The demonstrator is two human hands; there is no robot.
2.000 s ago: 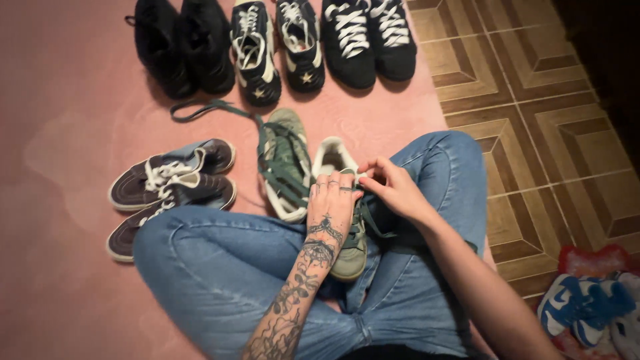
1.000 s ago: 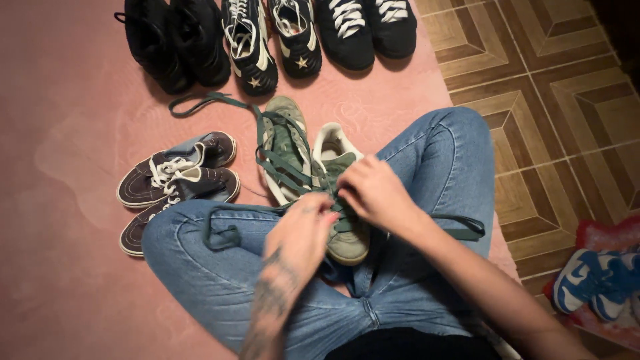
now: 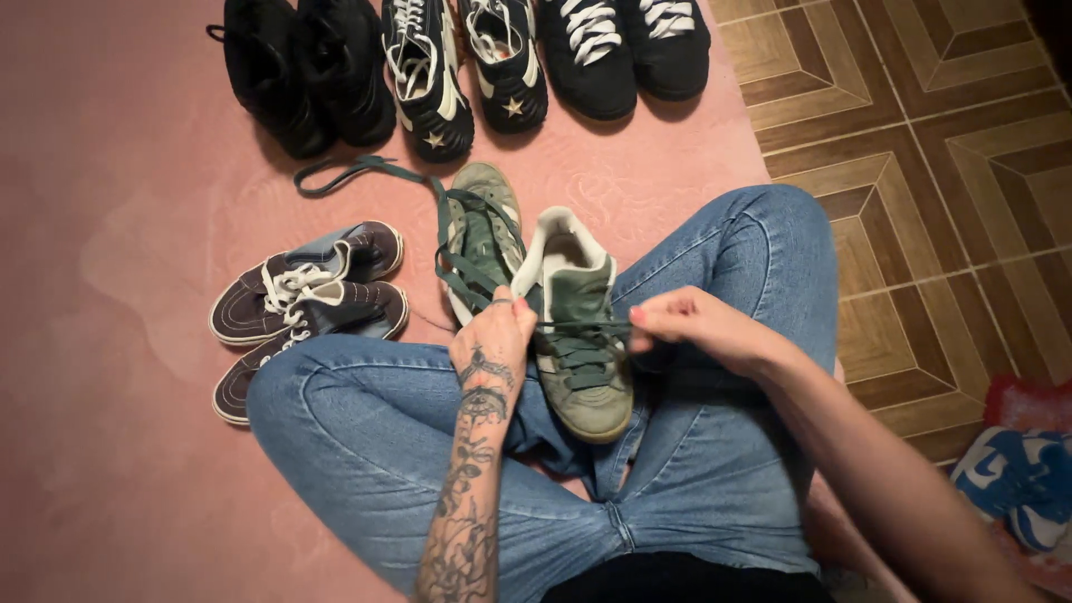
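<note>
A green suede sneaker [image 3: 590, 402] rests between my bent legs, toe toward me, its dark green lace crossed over the lower part. My left hand [image 3: 494, 335], at the end of a tattooed forearm, pinches one part of the lace at the shoe's left side. On the right side my right hand [image 3: 682, 327] grips the lace between thumb and fingers. A stretch of shoelace [image 3: 582, 324] runs taut across the tongue between both hands. The matching green sneaker [image 3: 481, 222] lies just beyond, at the left, its long loose lace trailing onto the pink rug.
Brown low sneakers [image 3: 251, 306] with white laces lie left of my knee. Along the top stand black boots [image 3: 276, 84], black-and-white sneakers with stars [image 3: 511, 92] and black sneakers with white laces [image 3: 590, 75]. Blue-and-white sneakers [image 3: 1001, 477] are at the lower right, by the tiled floor [image 3: 888, 184].
My hands were close together over the sneaker's laces; they have now moved apart to its two sides, with the lace stretched between them. More of the shoe's tongue and opening shows.
</note>
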